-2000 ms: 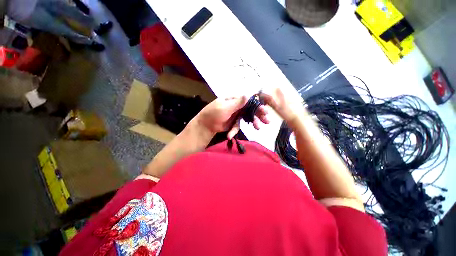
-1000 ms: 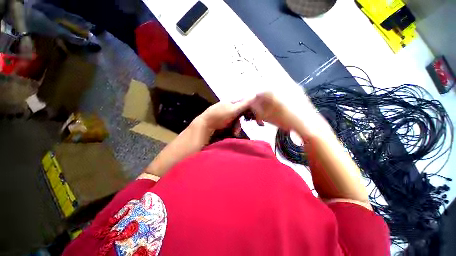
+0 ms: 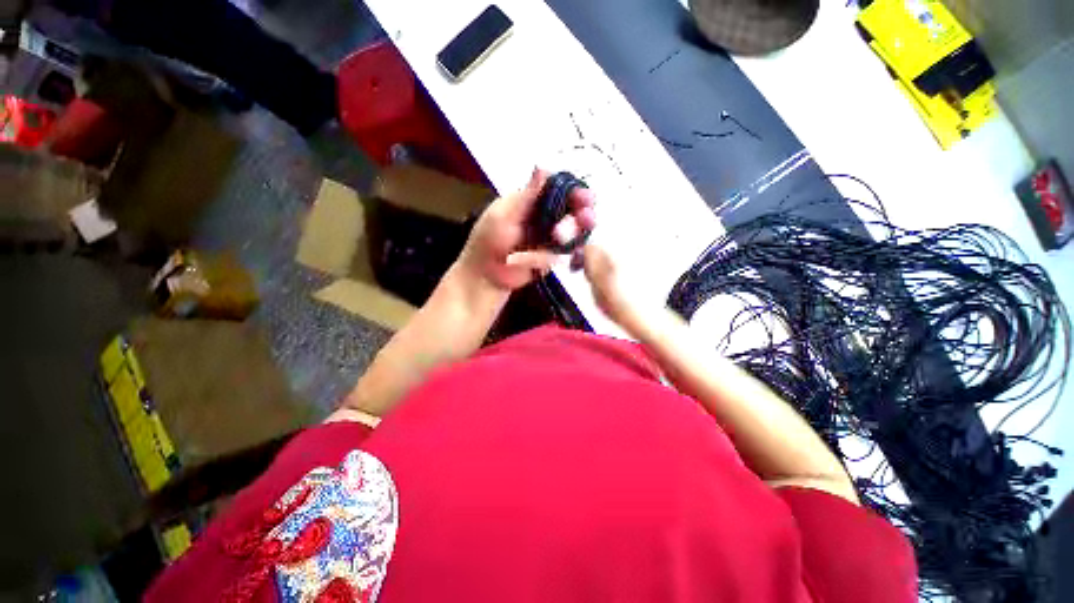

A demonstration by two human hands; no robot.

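Note:
A small coil of thin black cable (image 3: pixel 558 210) is held up over the near edge of the white table (image 3: pixel 636 165). My left hand (image 3: pixel 514 236) is closed around it, with fingers through or behind the loop. My right hand (image 3: pixel 598 266) is just right of and below the coil, small and blurred; whether it touches the cable cannot be told. A large tangle of black cables (image 3: pixel 872 306) lies on the right of the table. Short thin black strands (image 3: pixel 598 144) lie on the tabletop.
An open carton (image 3: pixel 342 236) with dark contents stands on the floor at left, near a red object (image 3: pixel 383 100). A phone (image 3: pixel 475 44), a round brown object (image 3: pixel 754 21), a yellow-black item (image 3: pixel 930 65) and a red-black box (image 3: pixel 1046 203) lie on the table. More cartons (image 3: pixel 212 377) stand left.
Both hands have moved up and away from the shirt. The coil, mostly hidden a second ago, now shows as a ring in my left hand. The person at upper left is no longer clearly visible.

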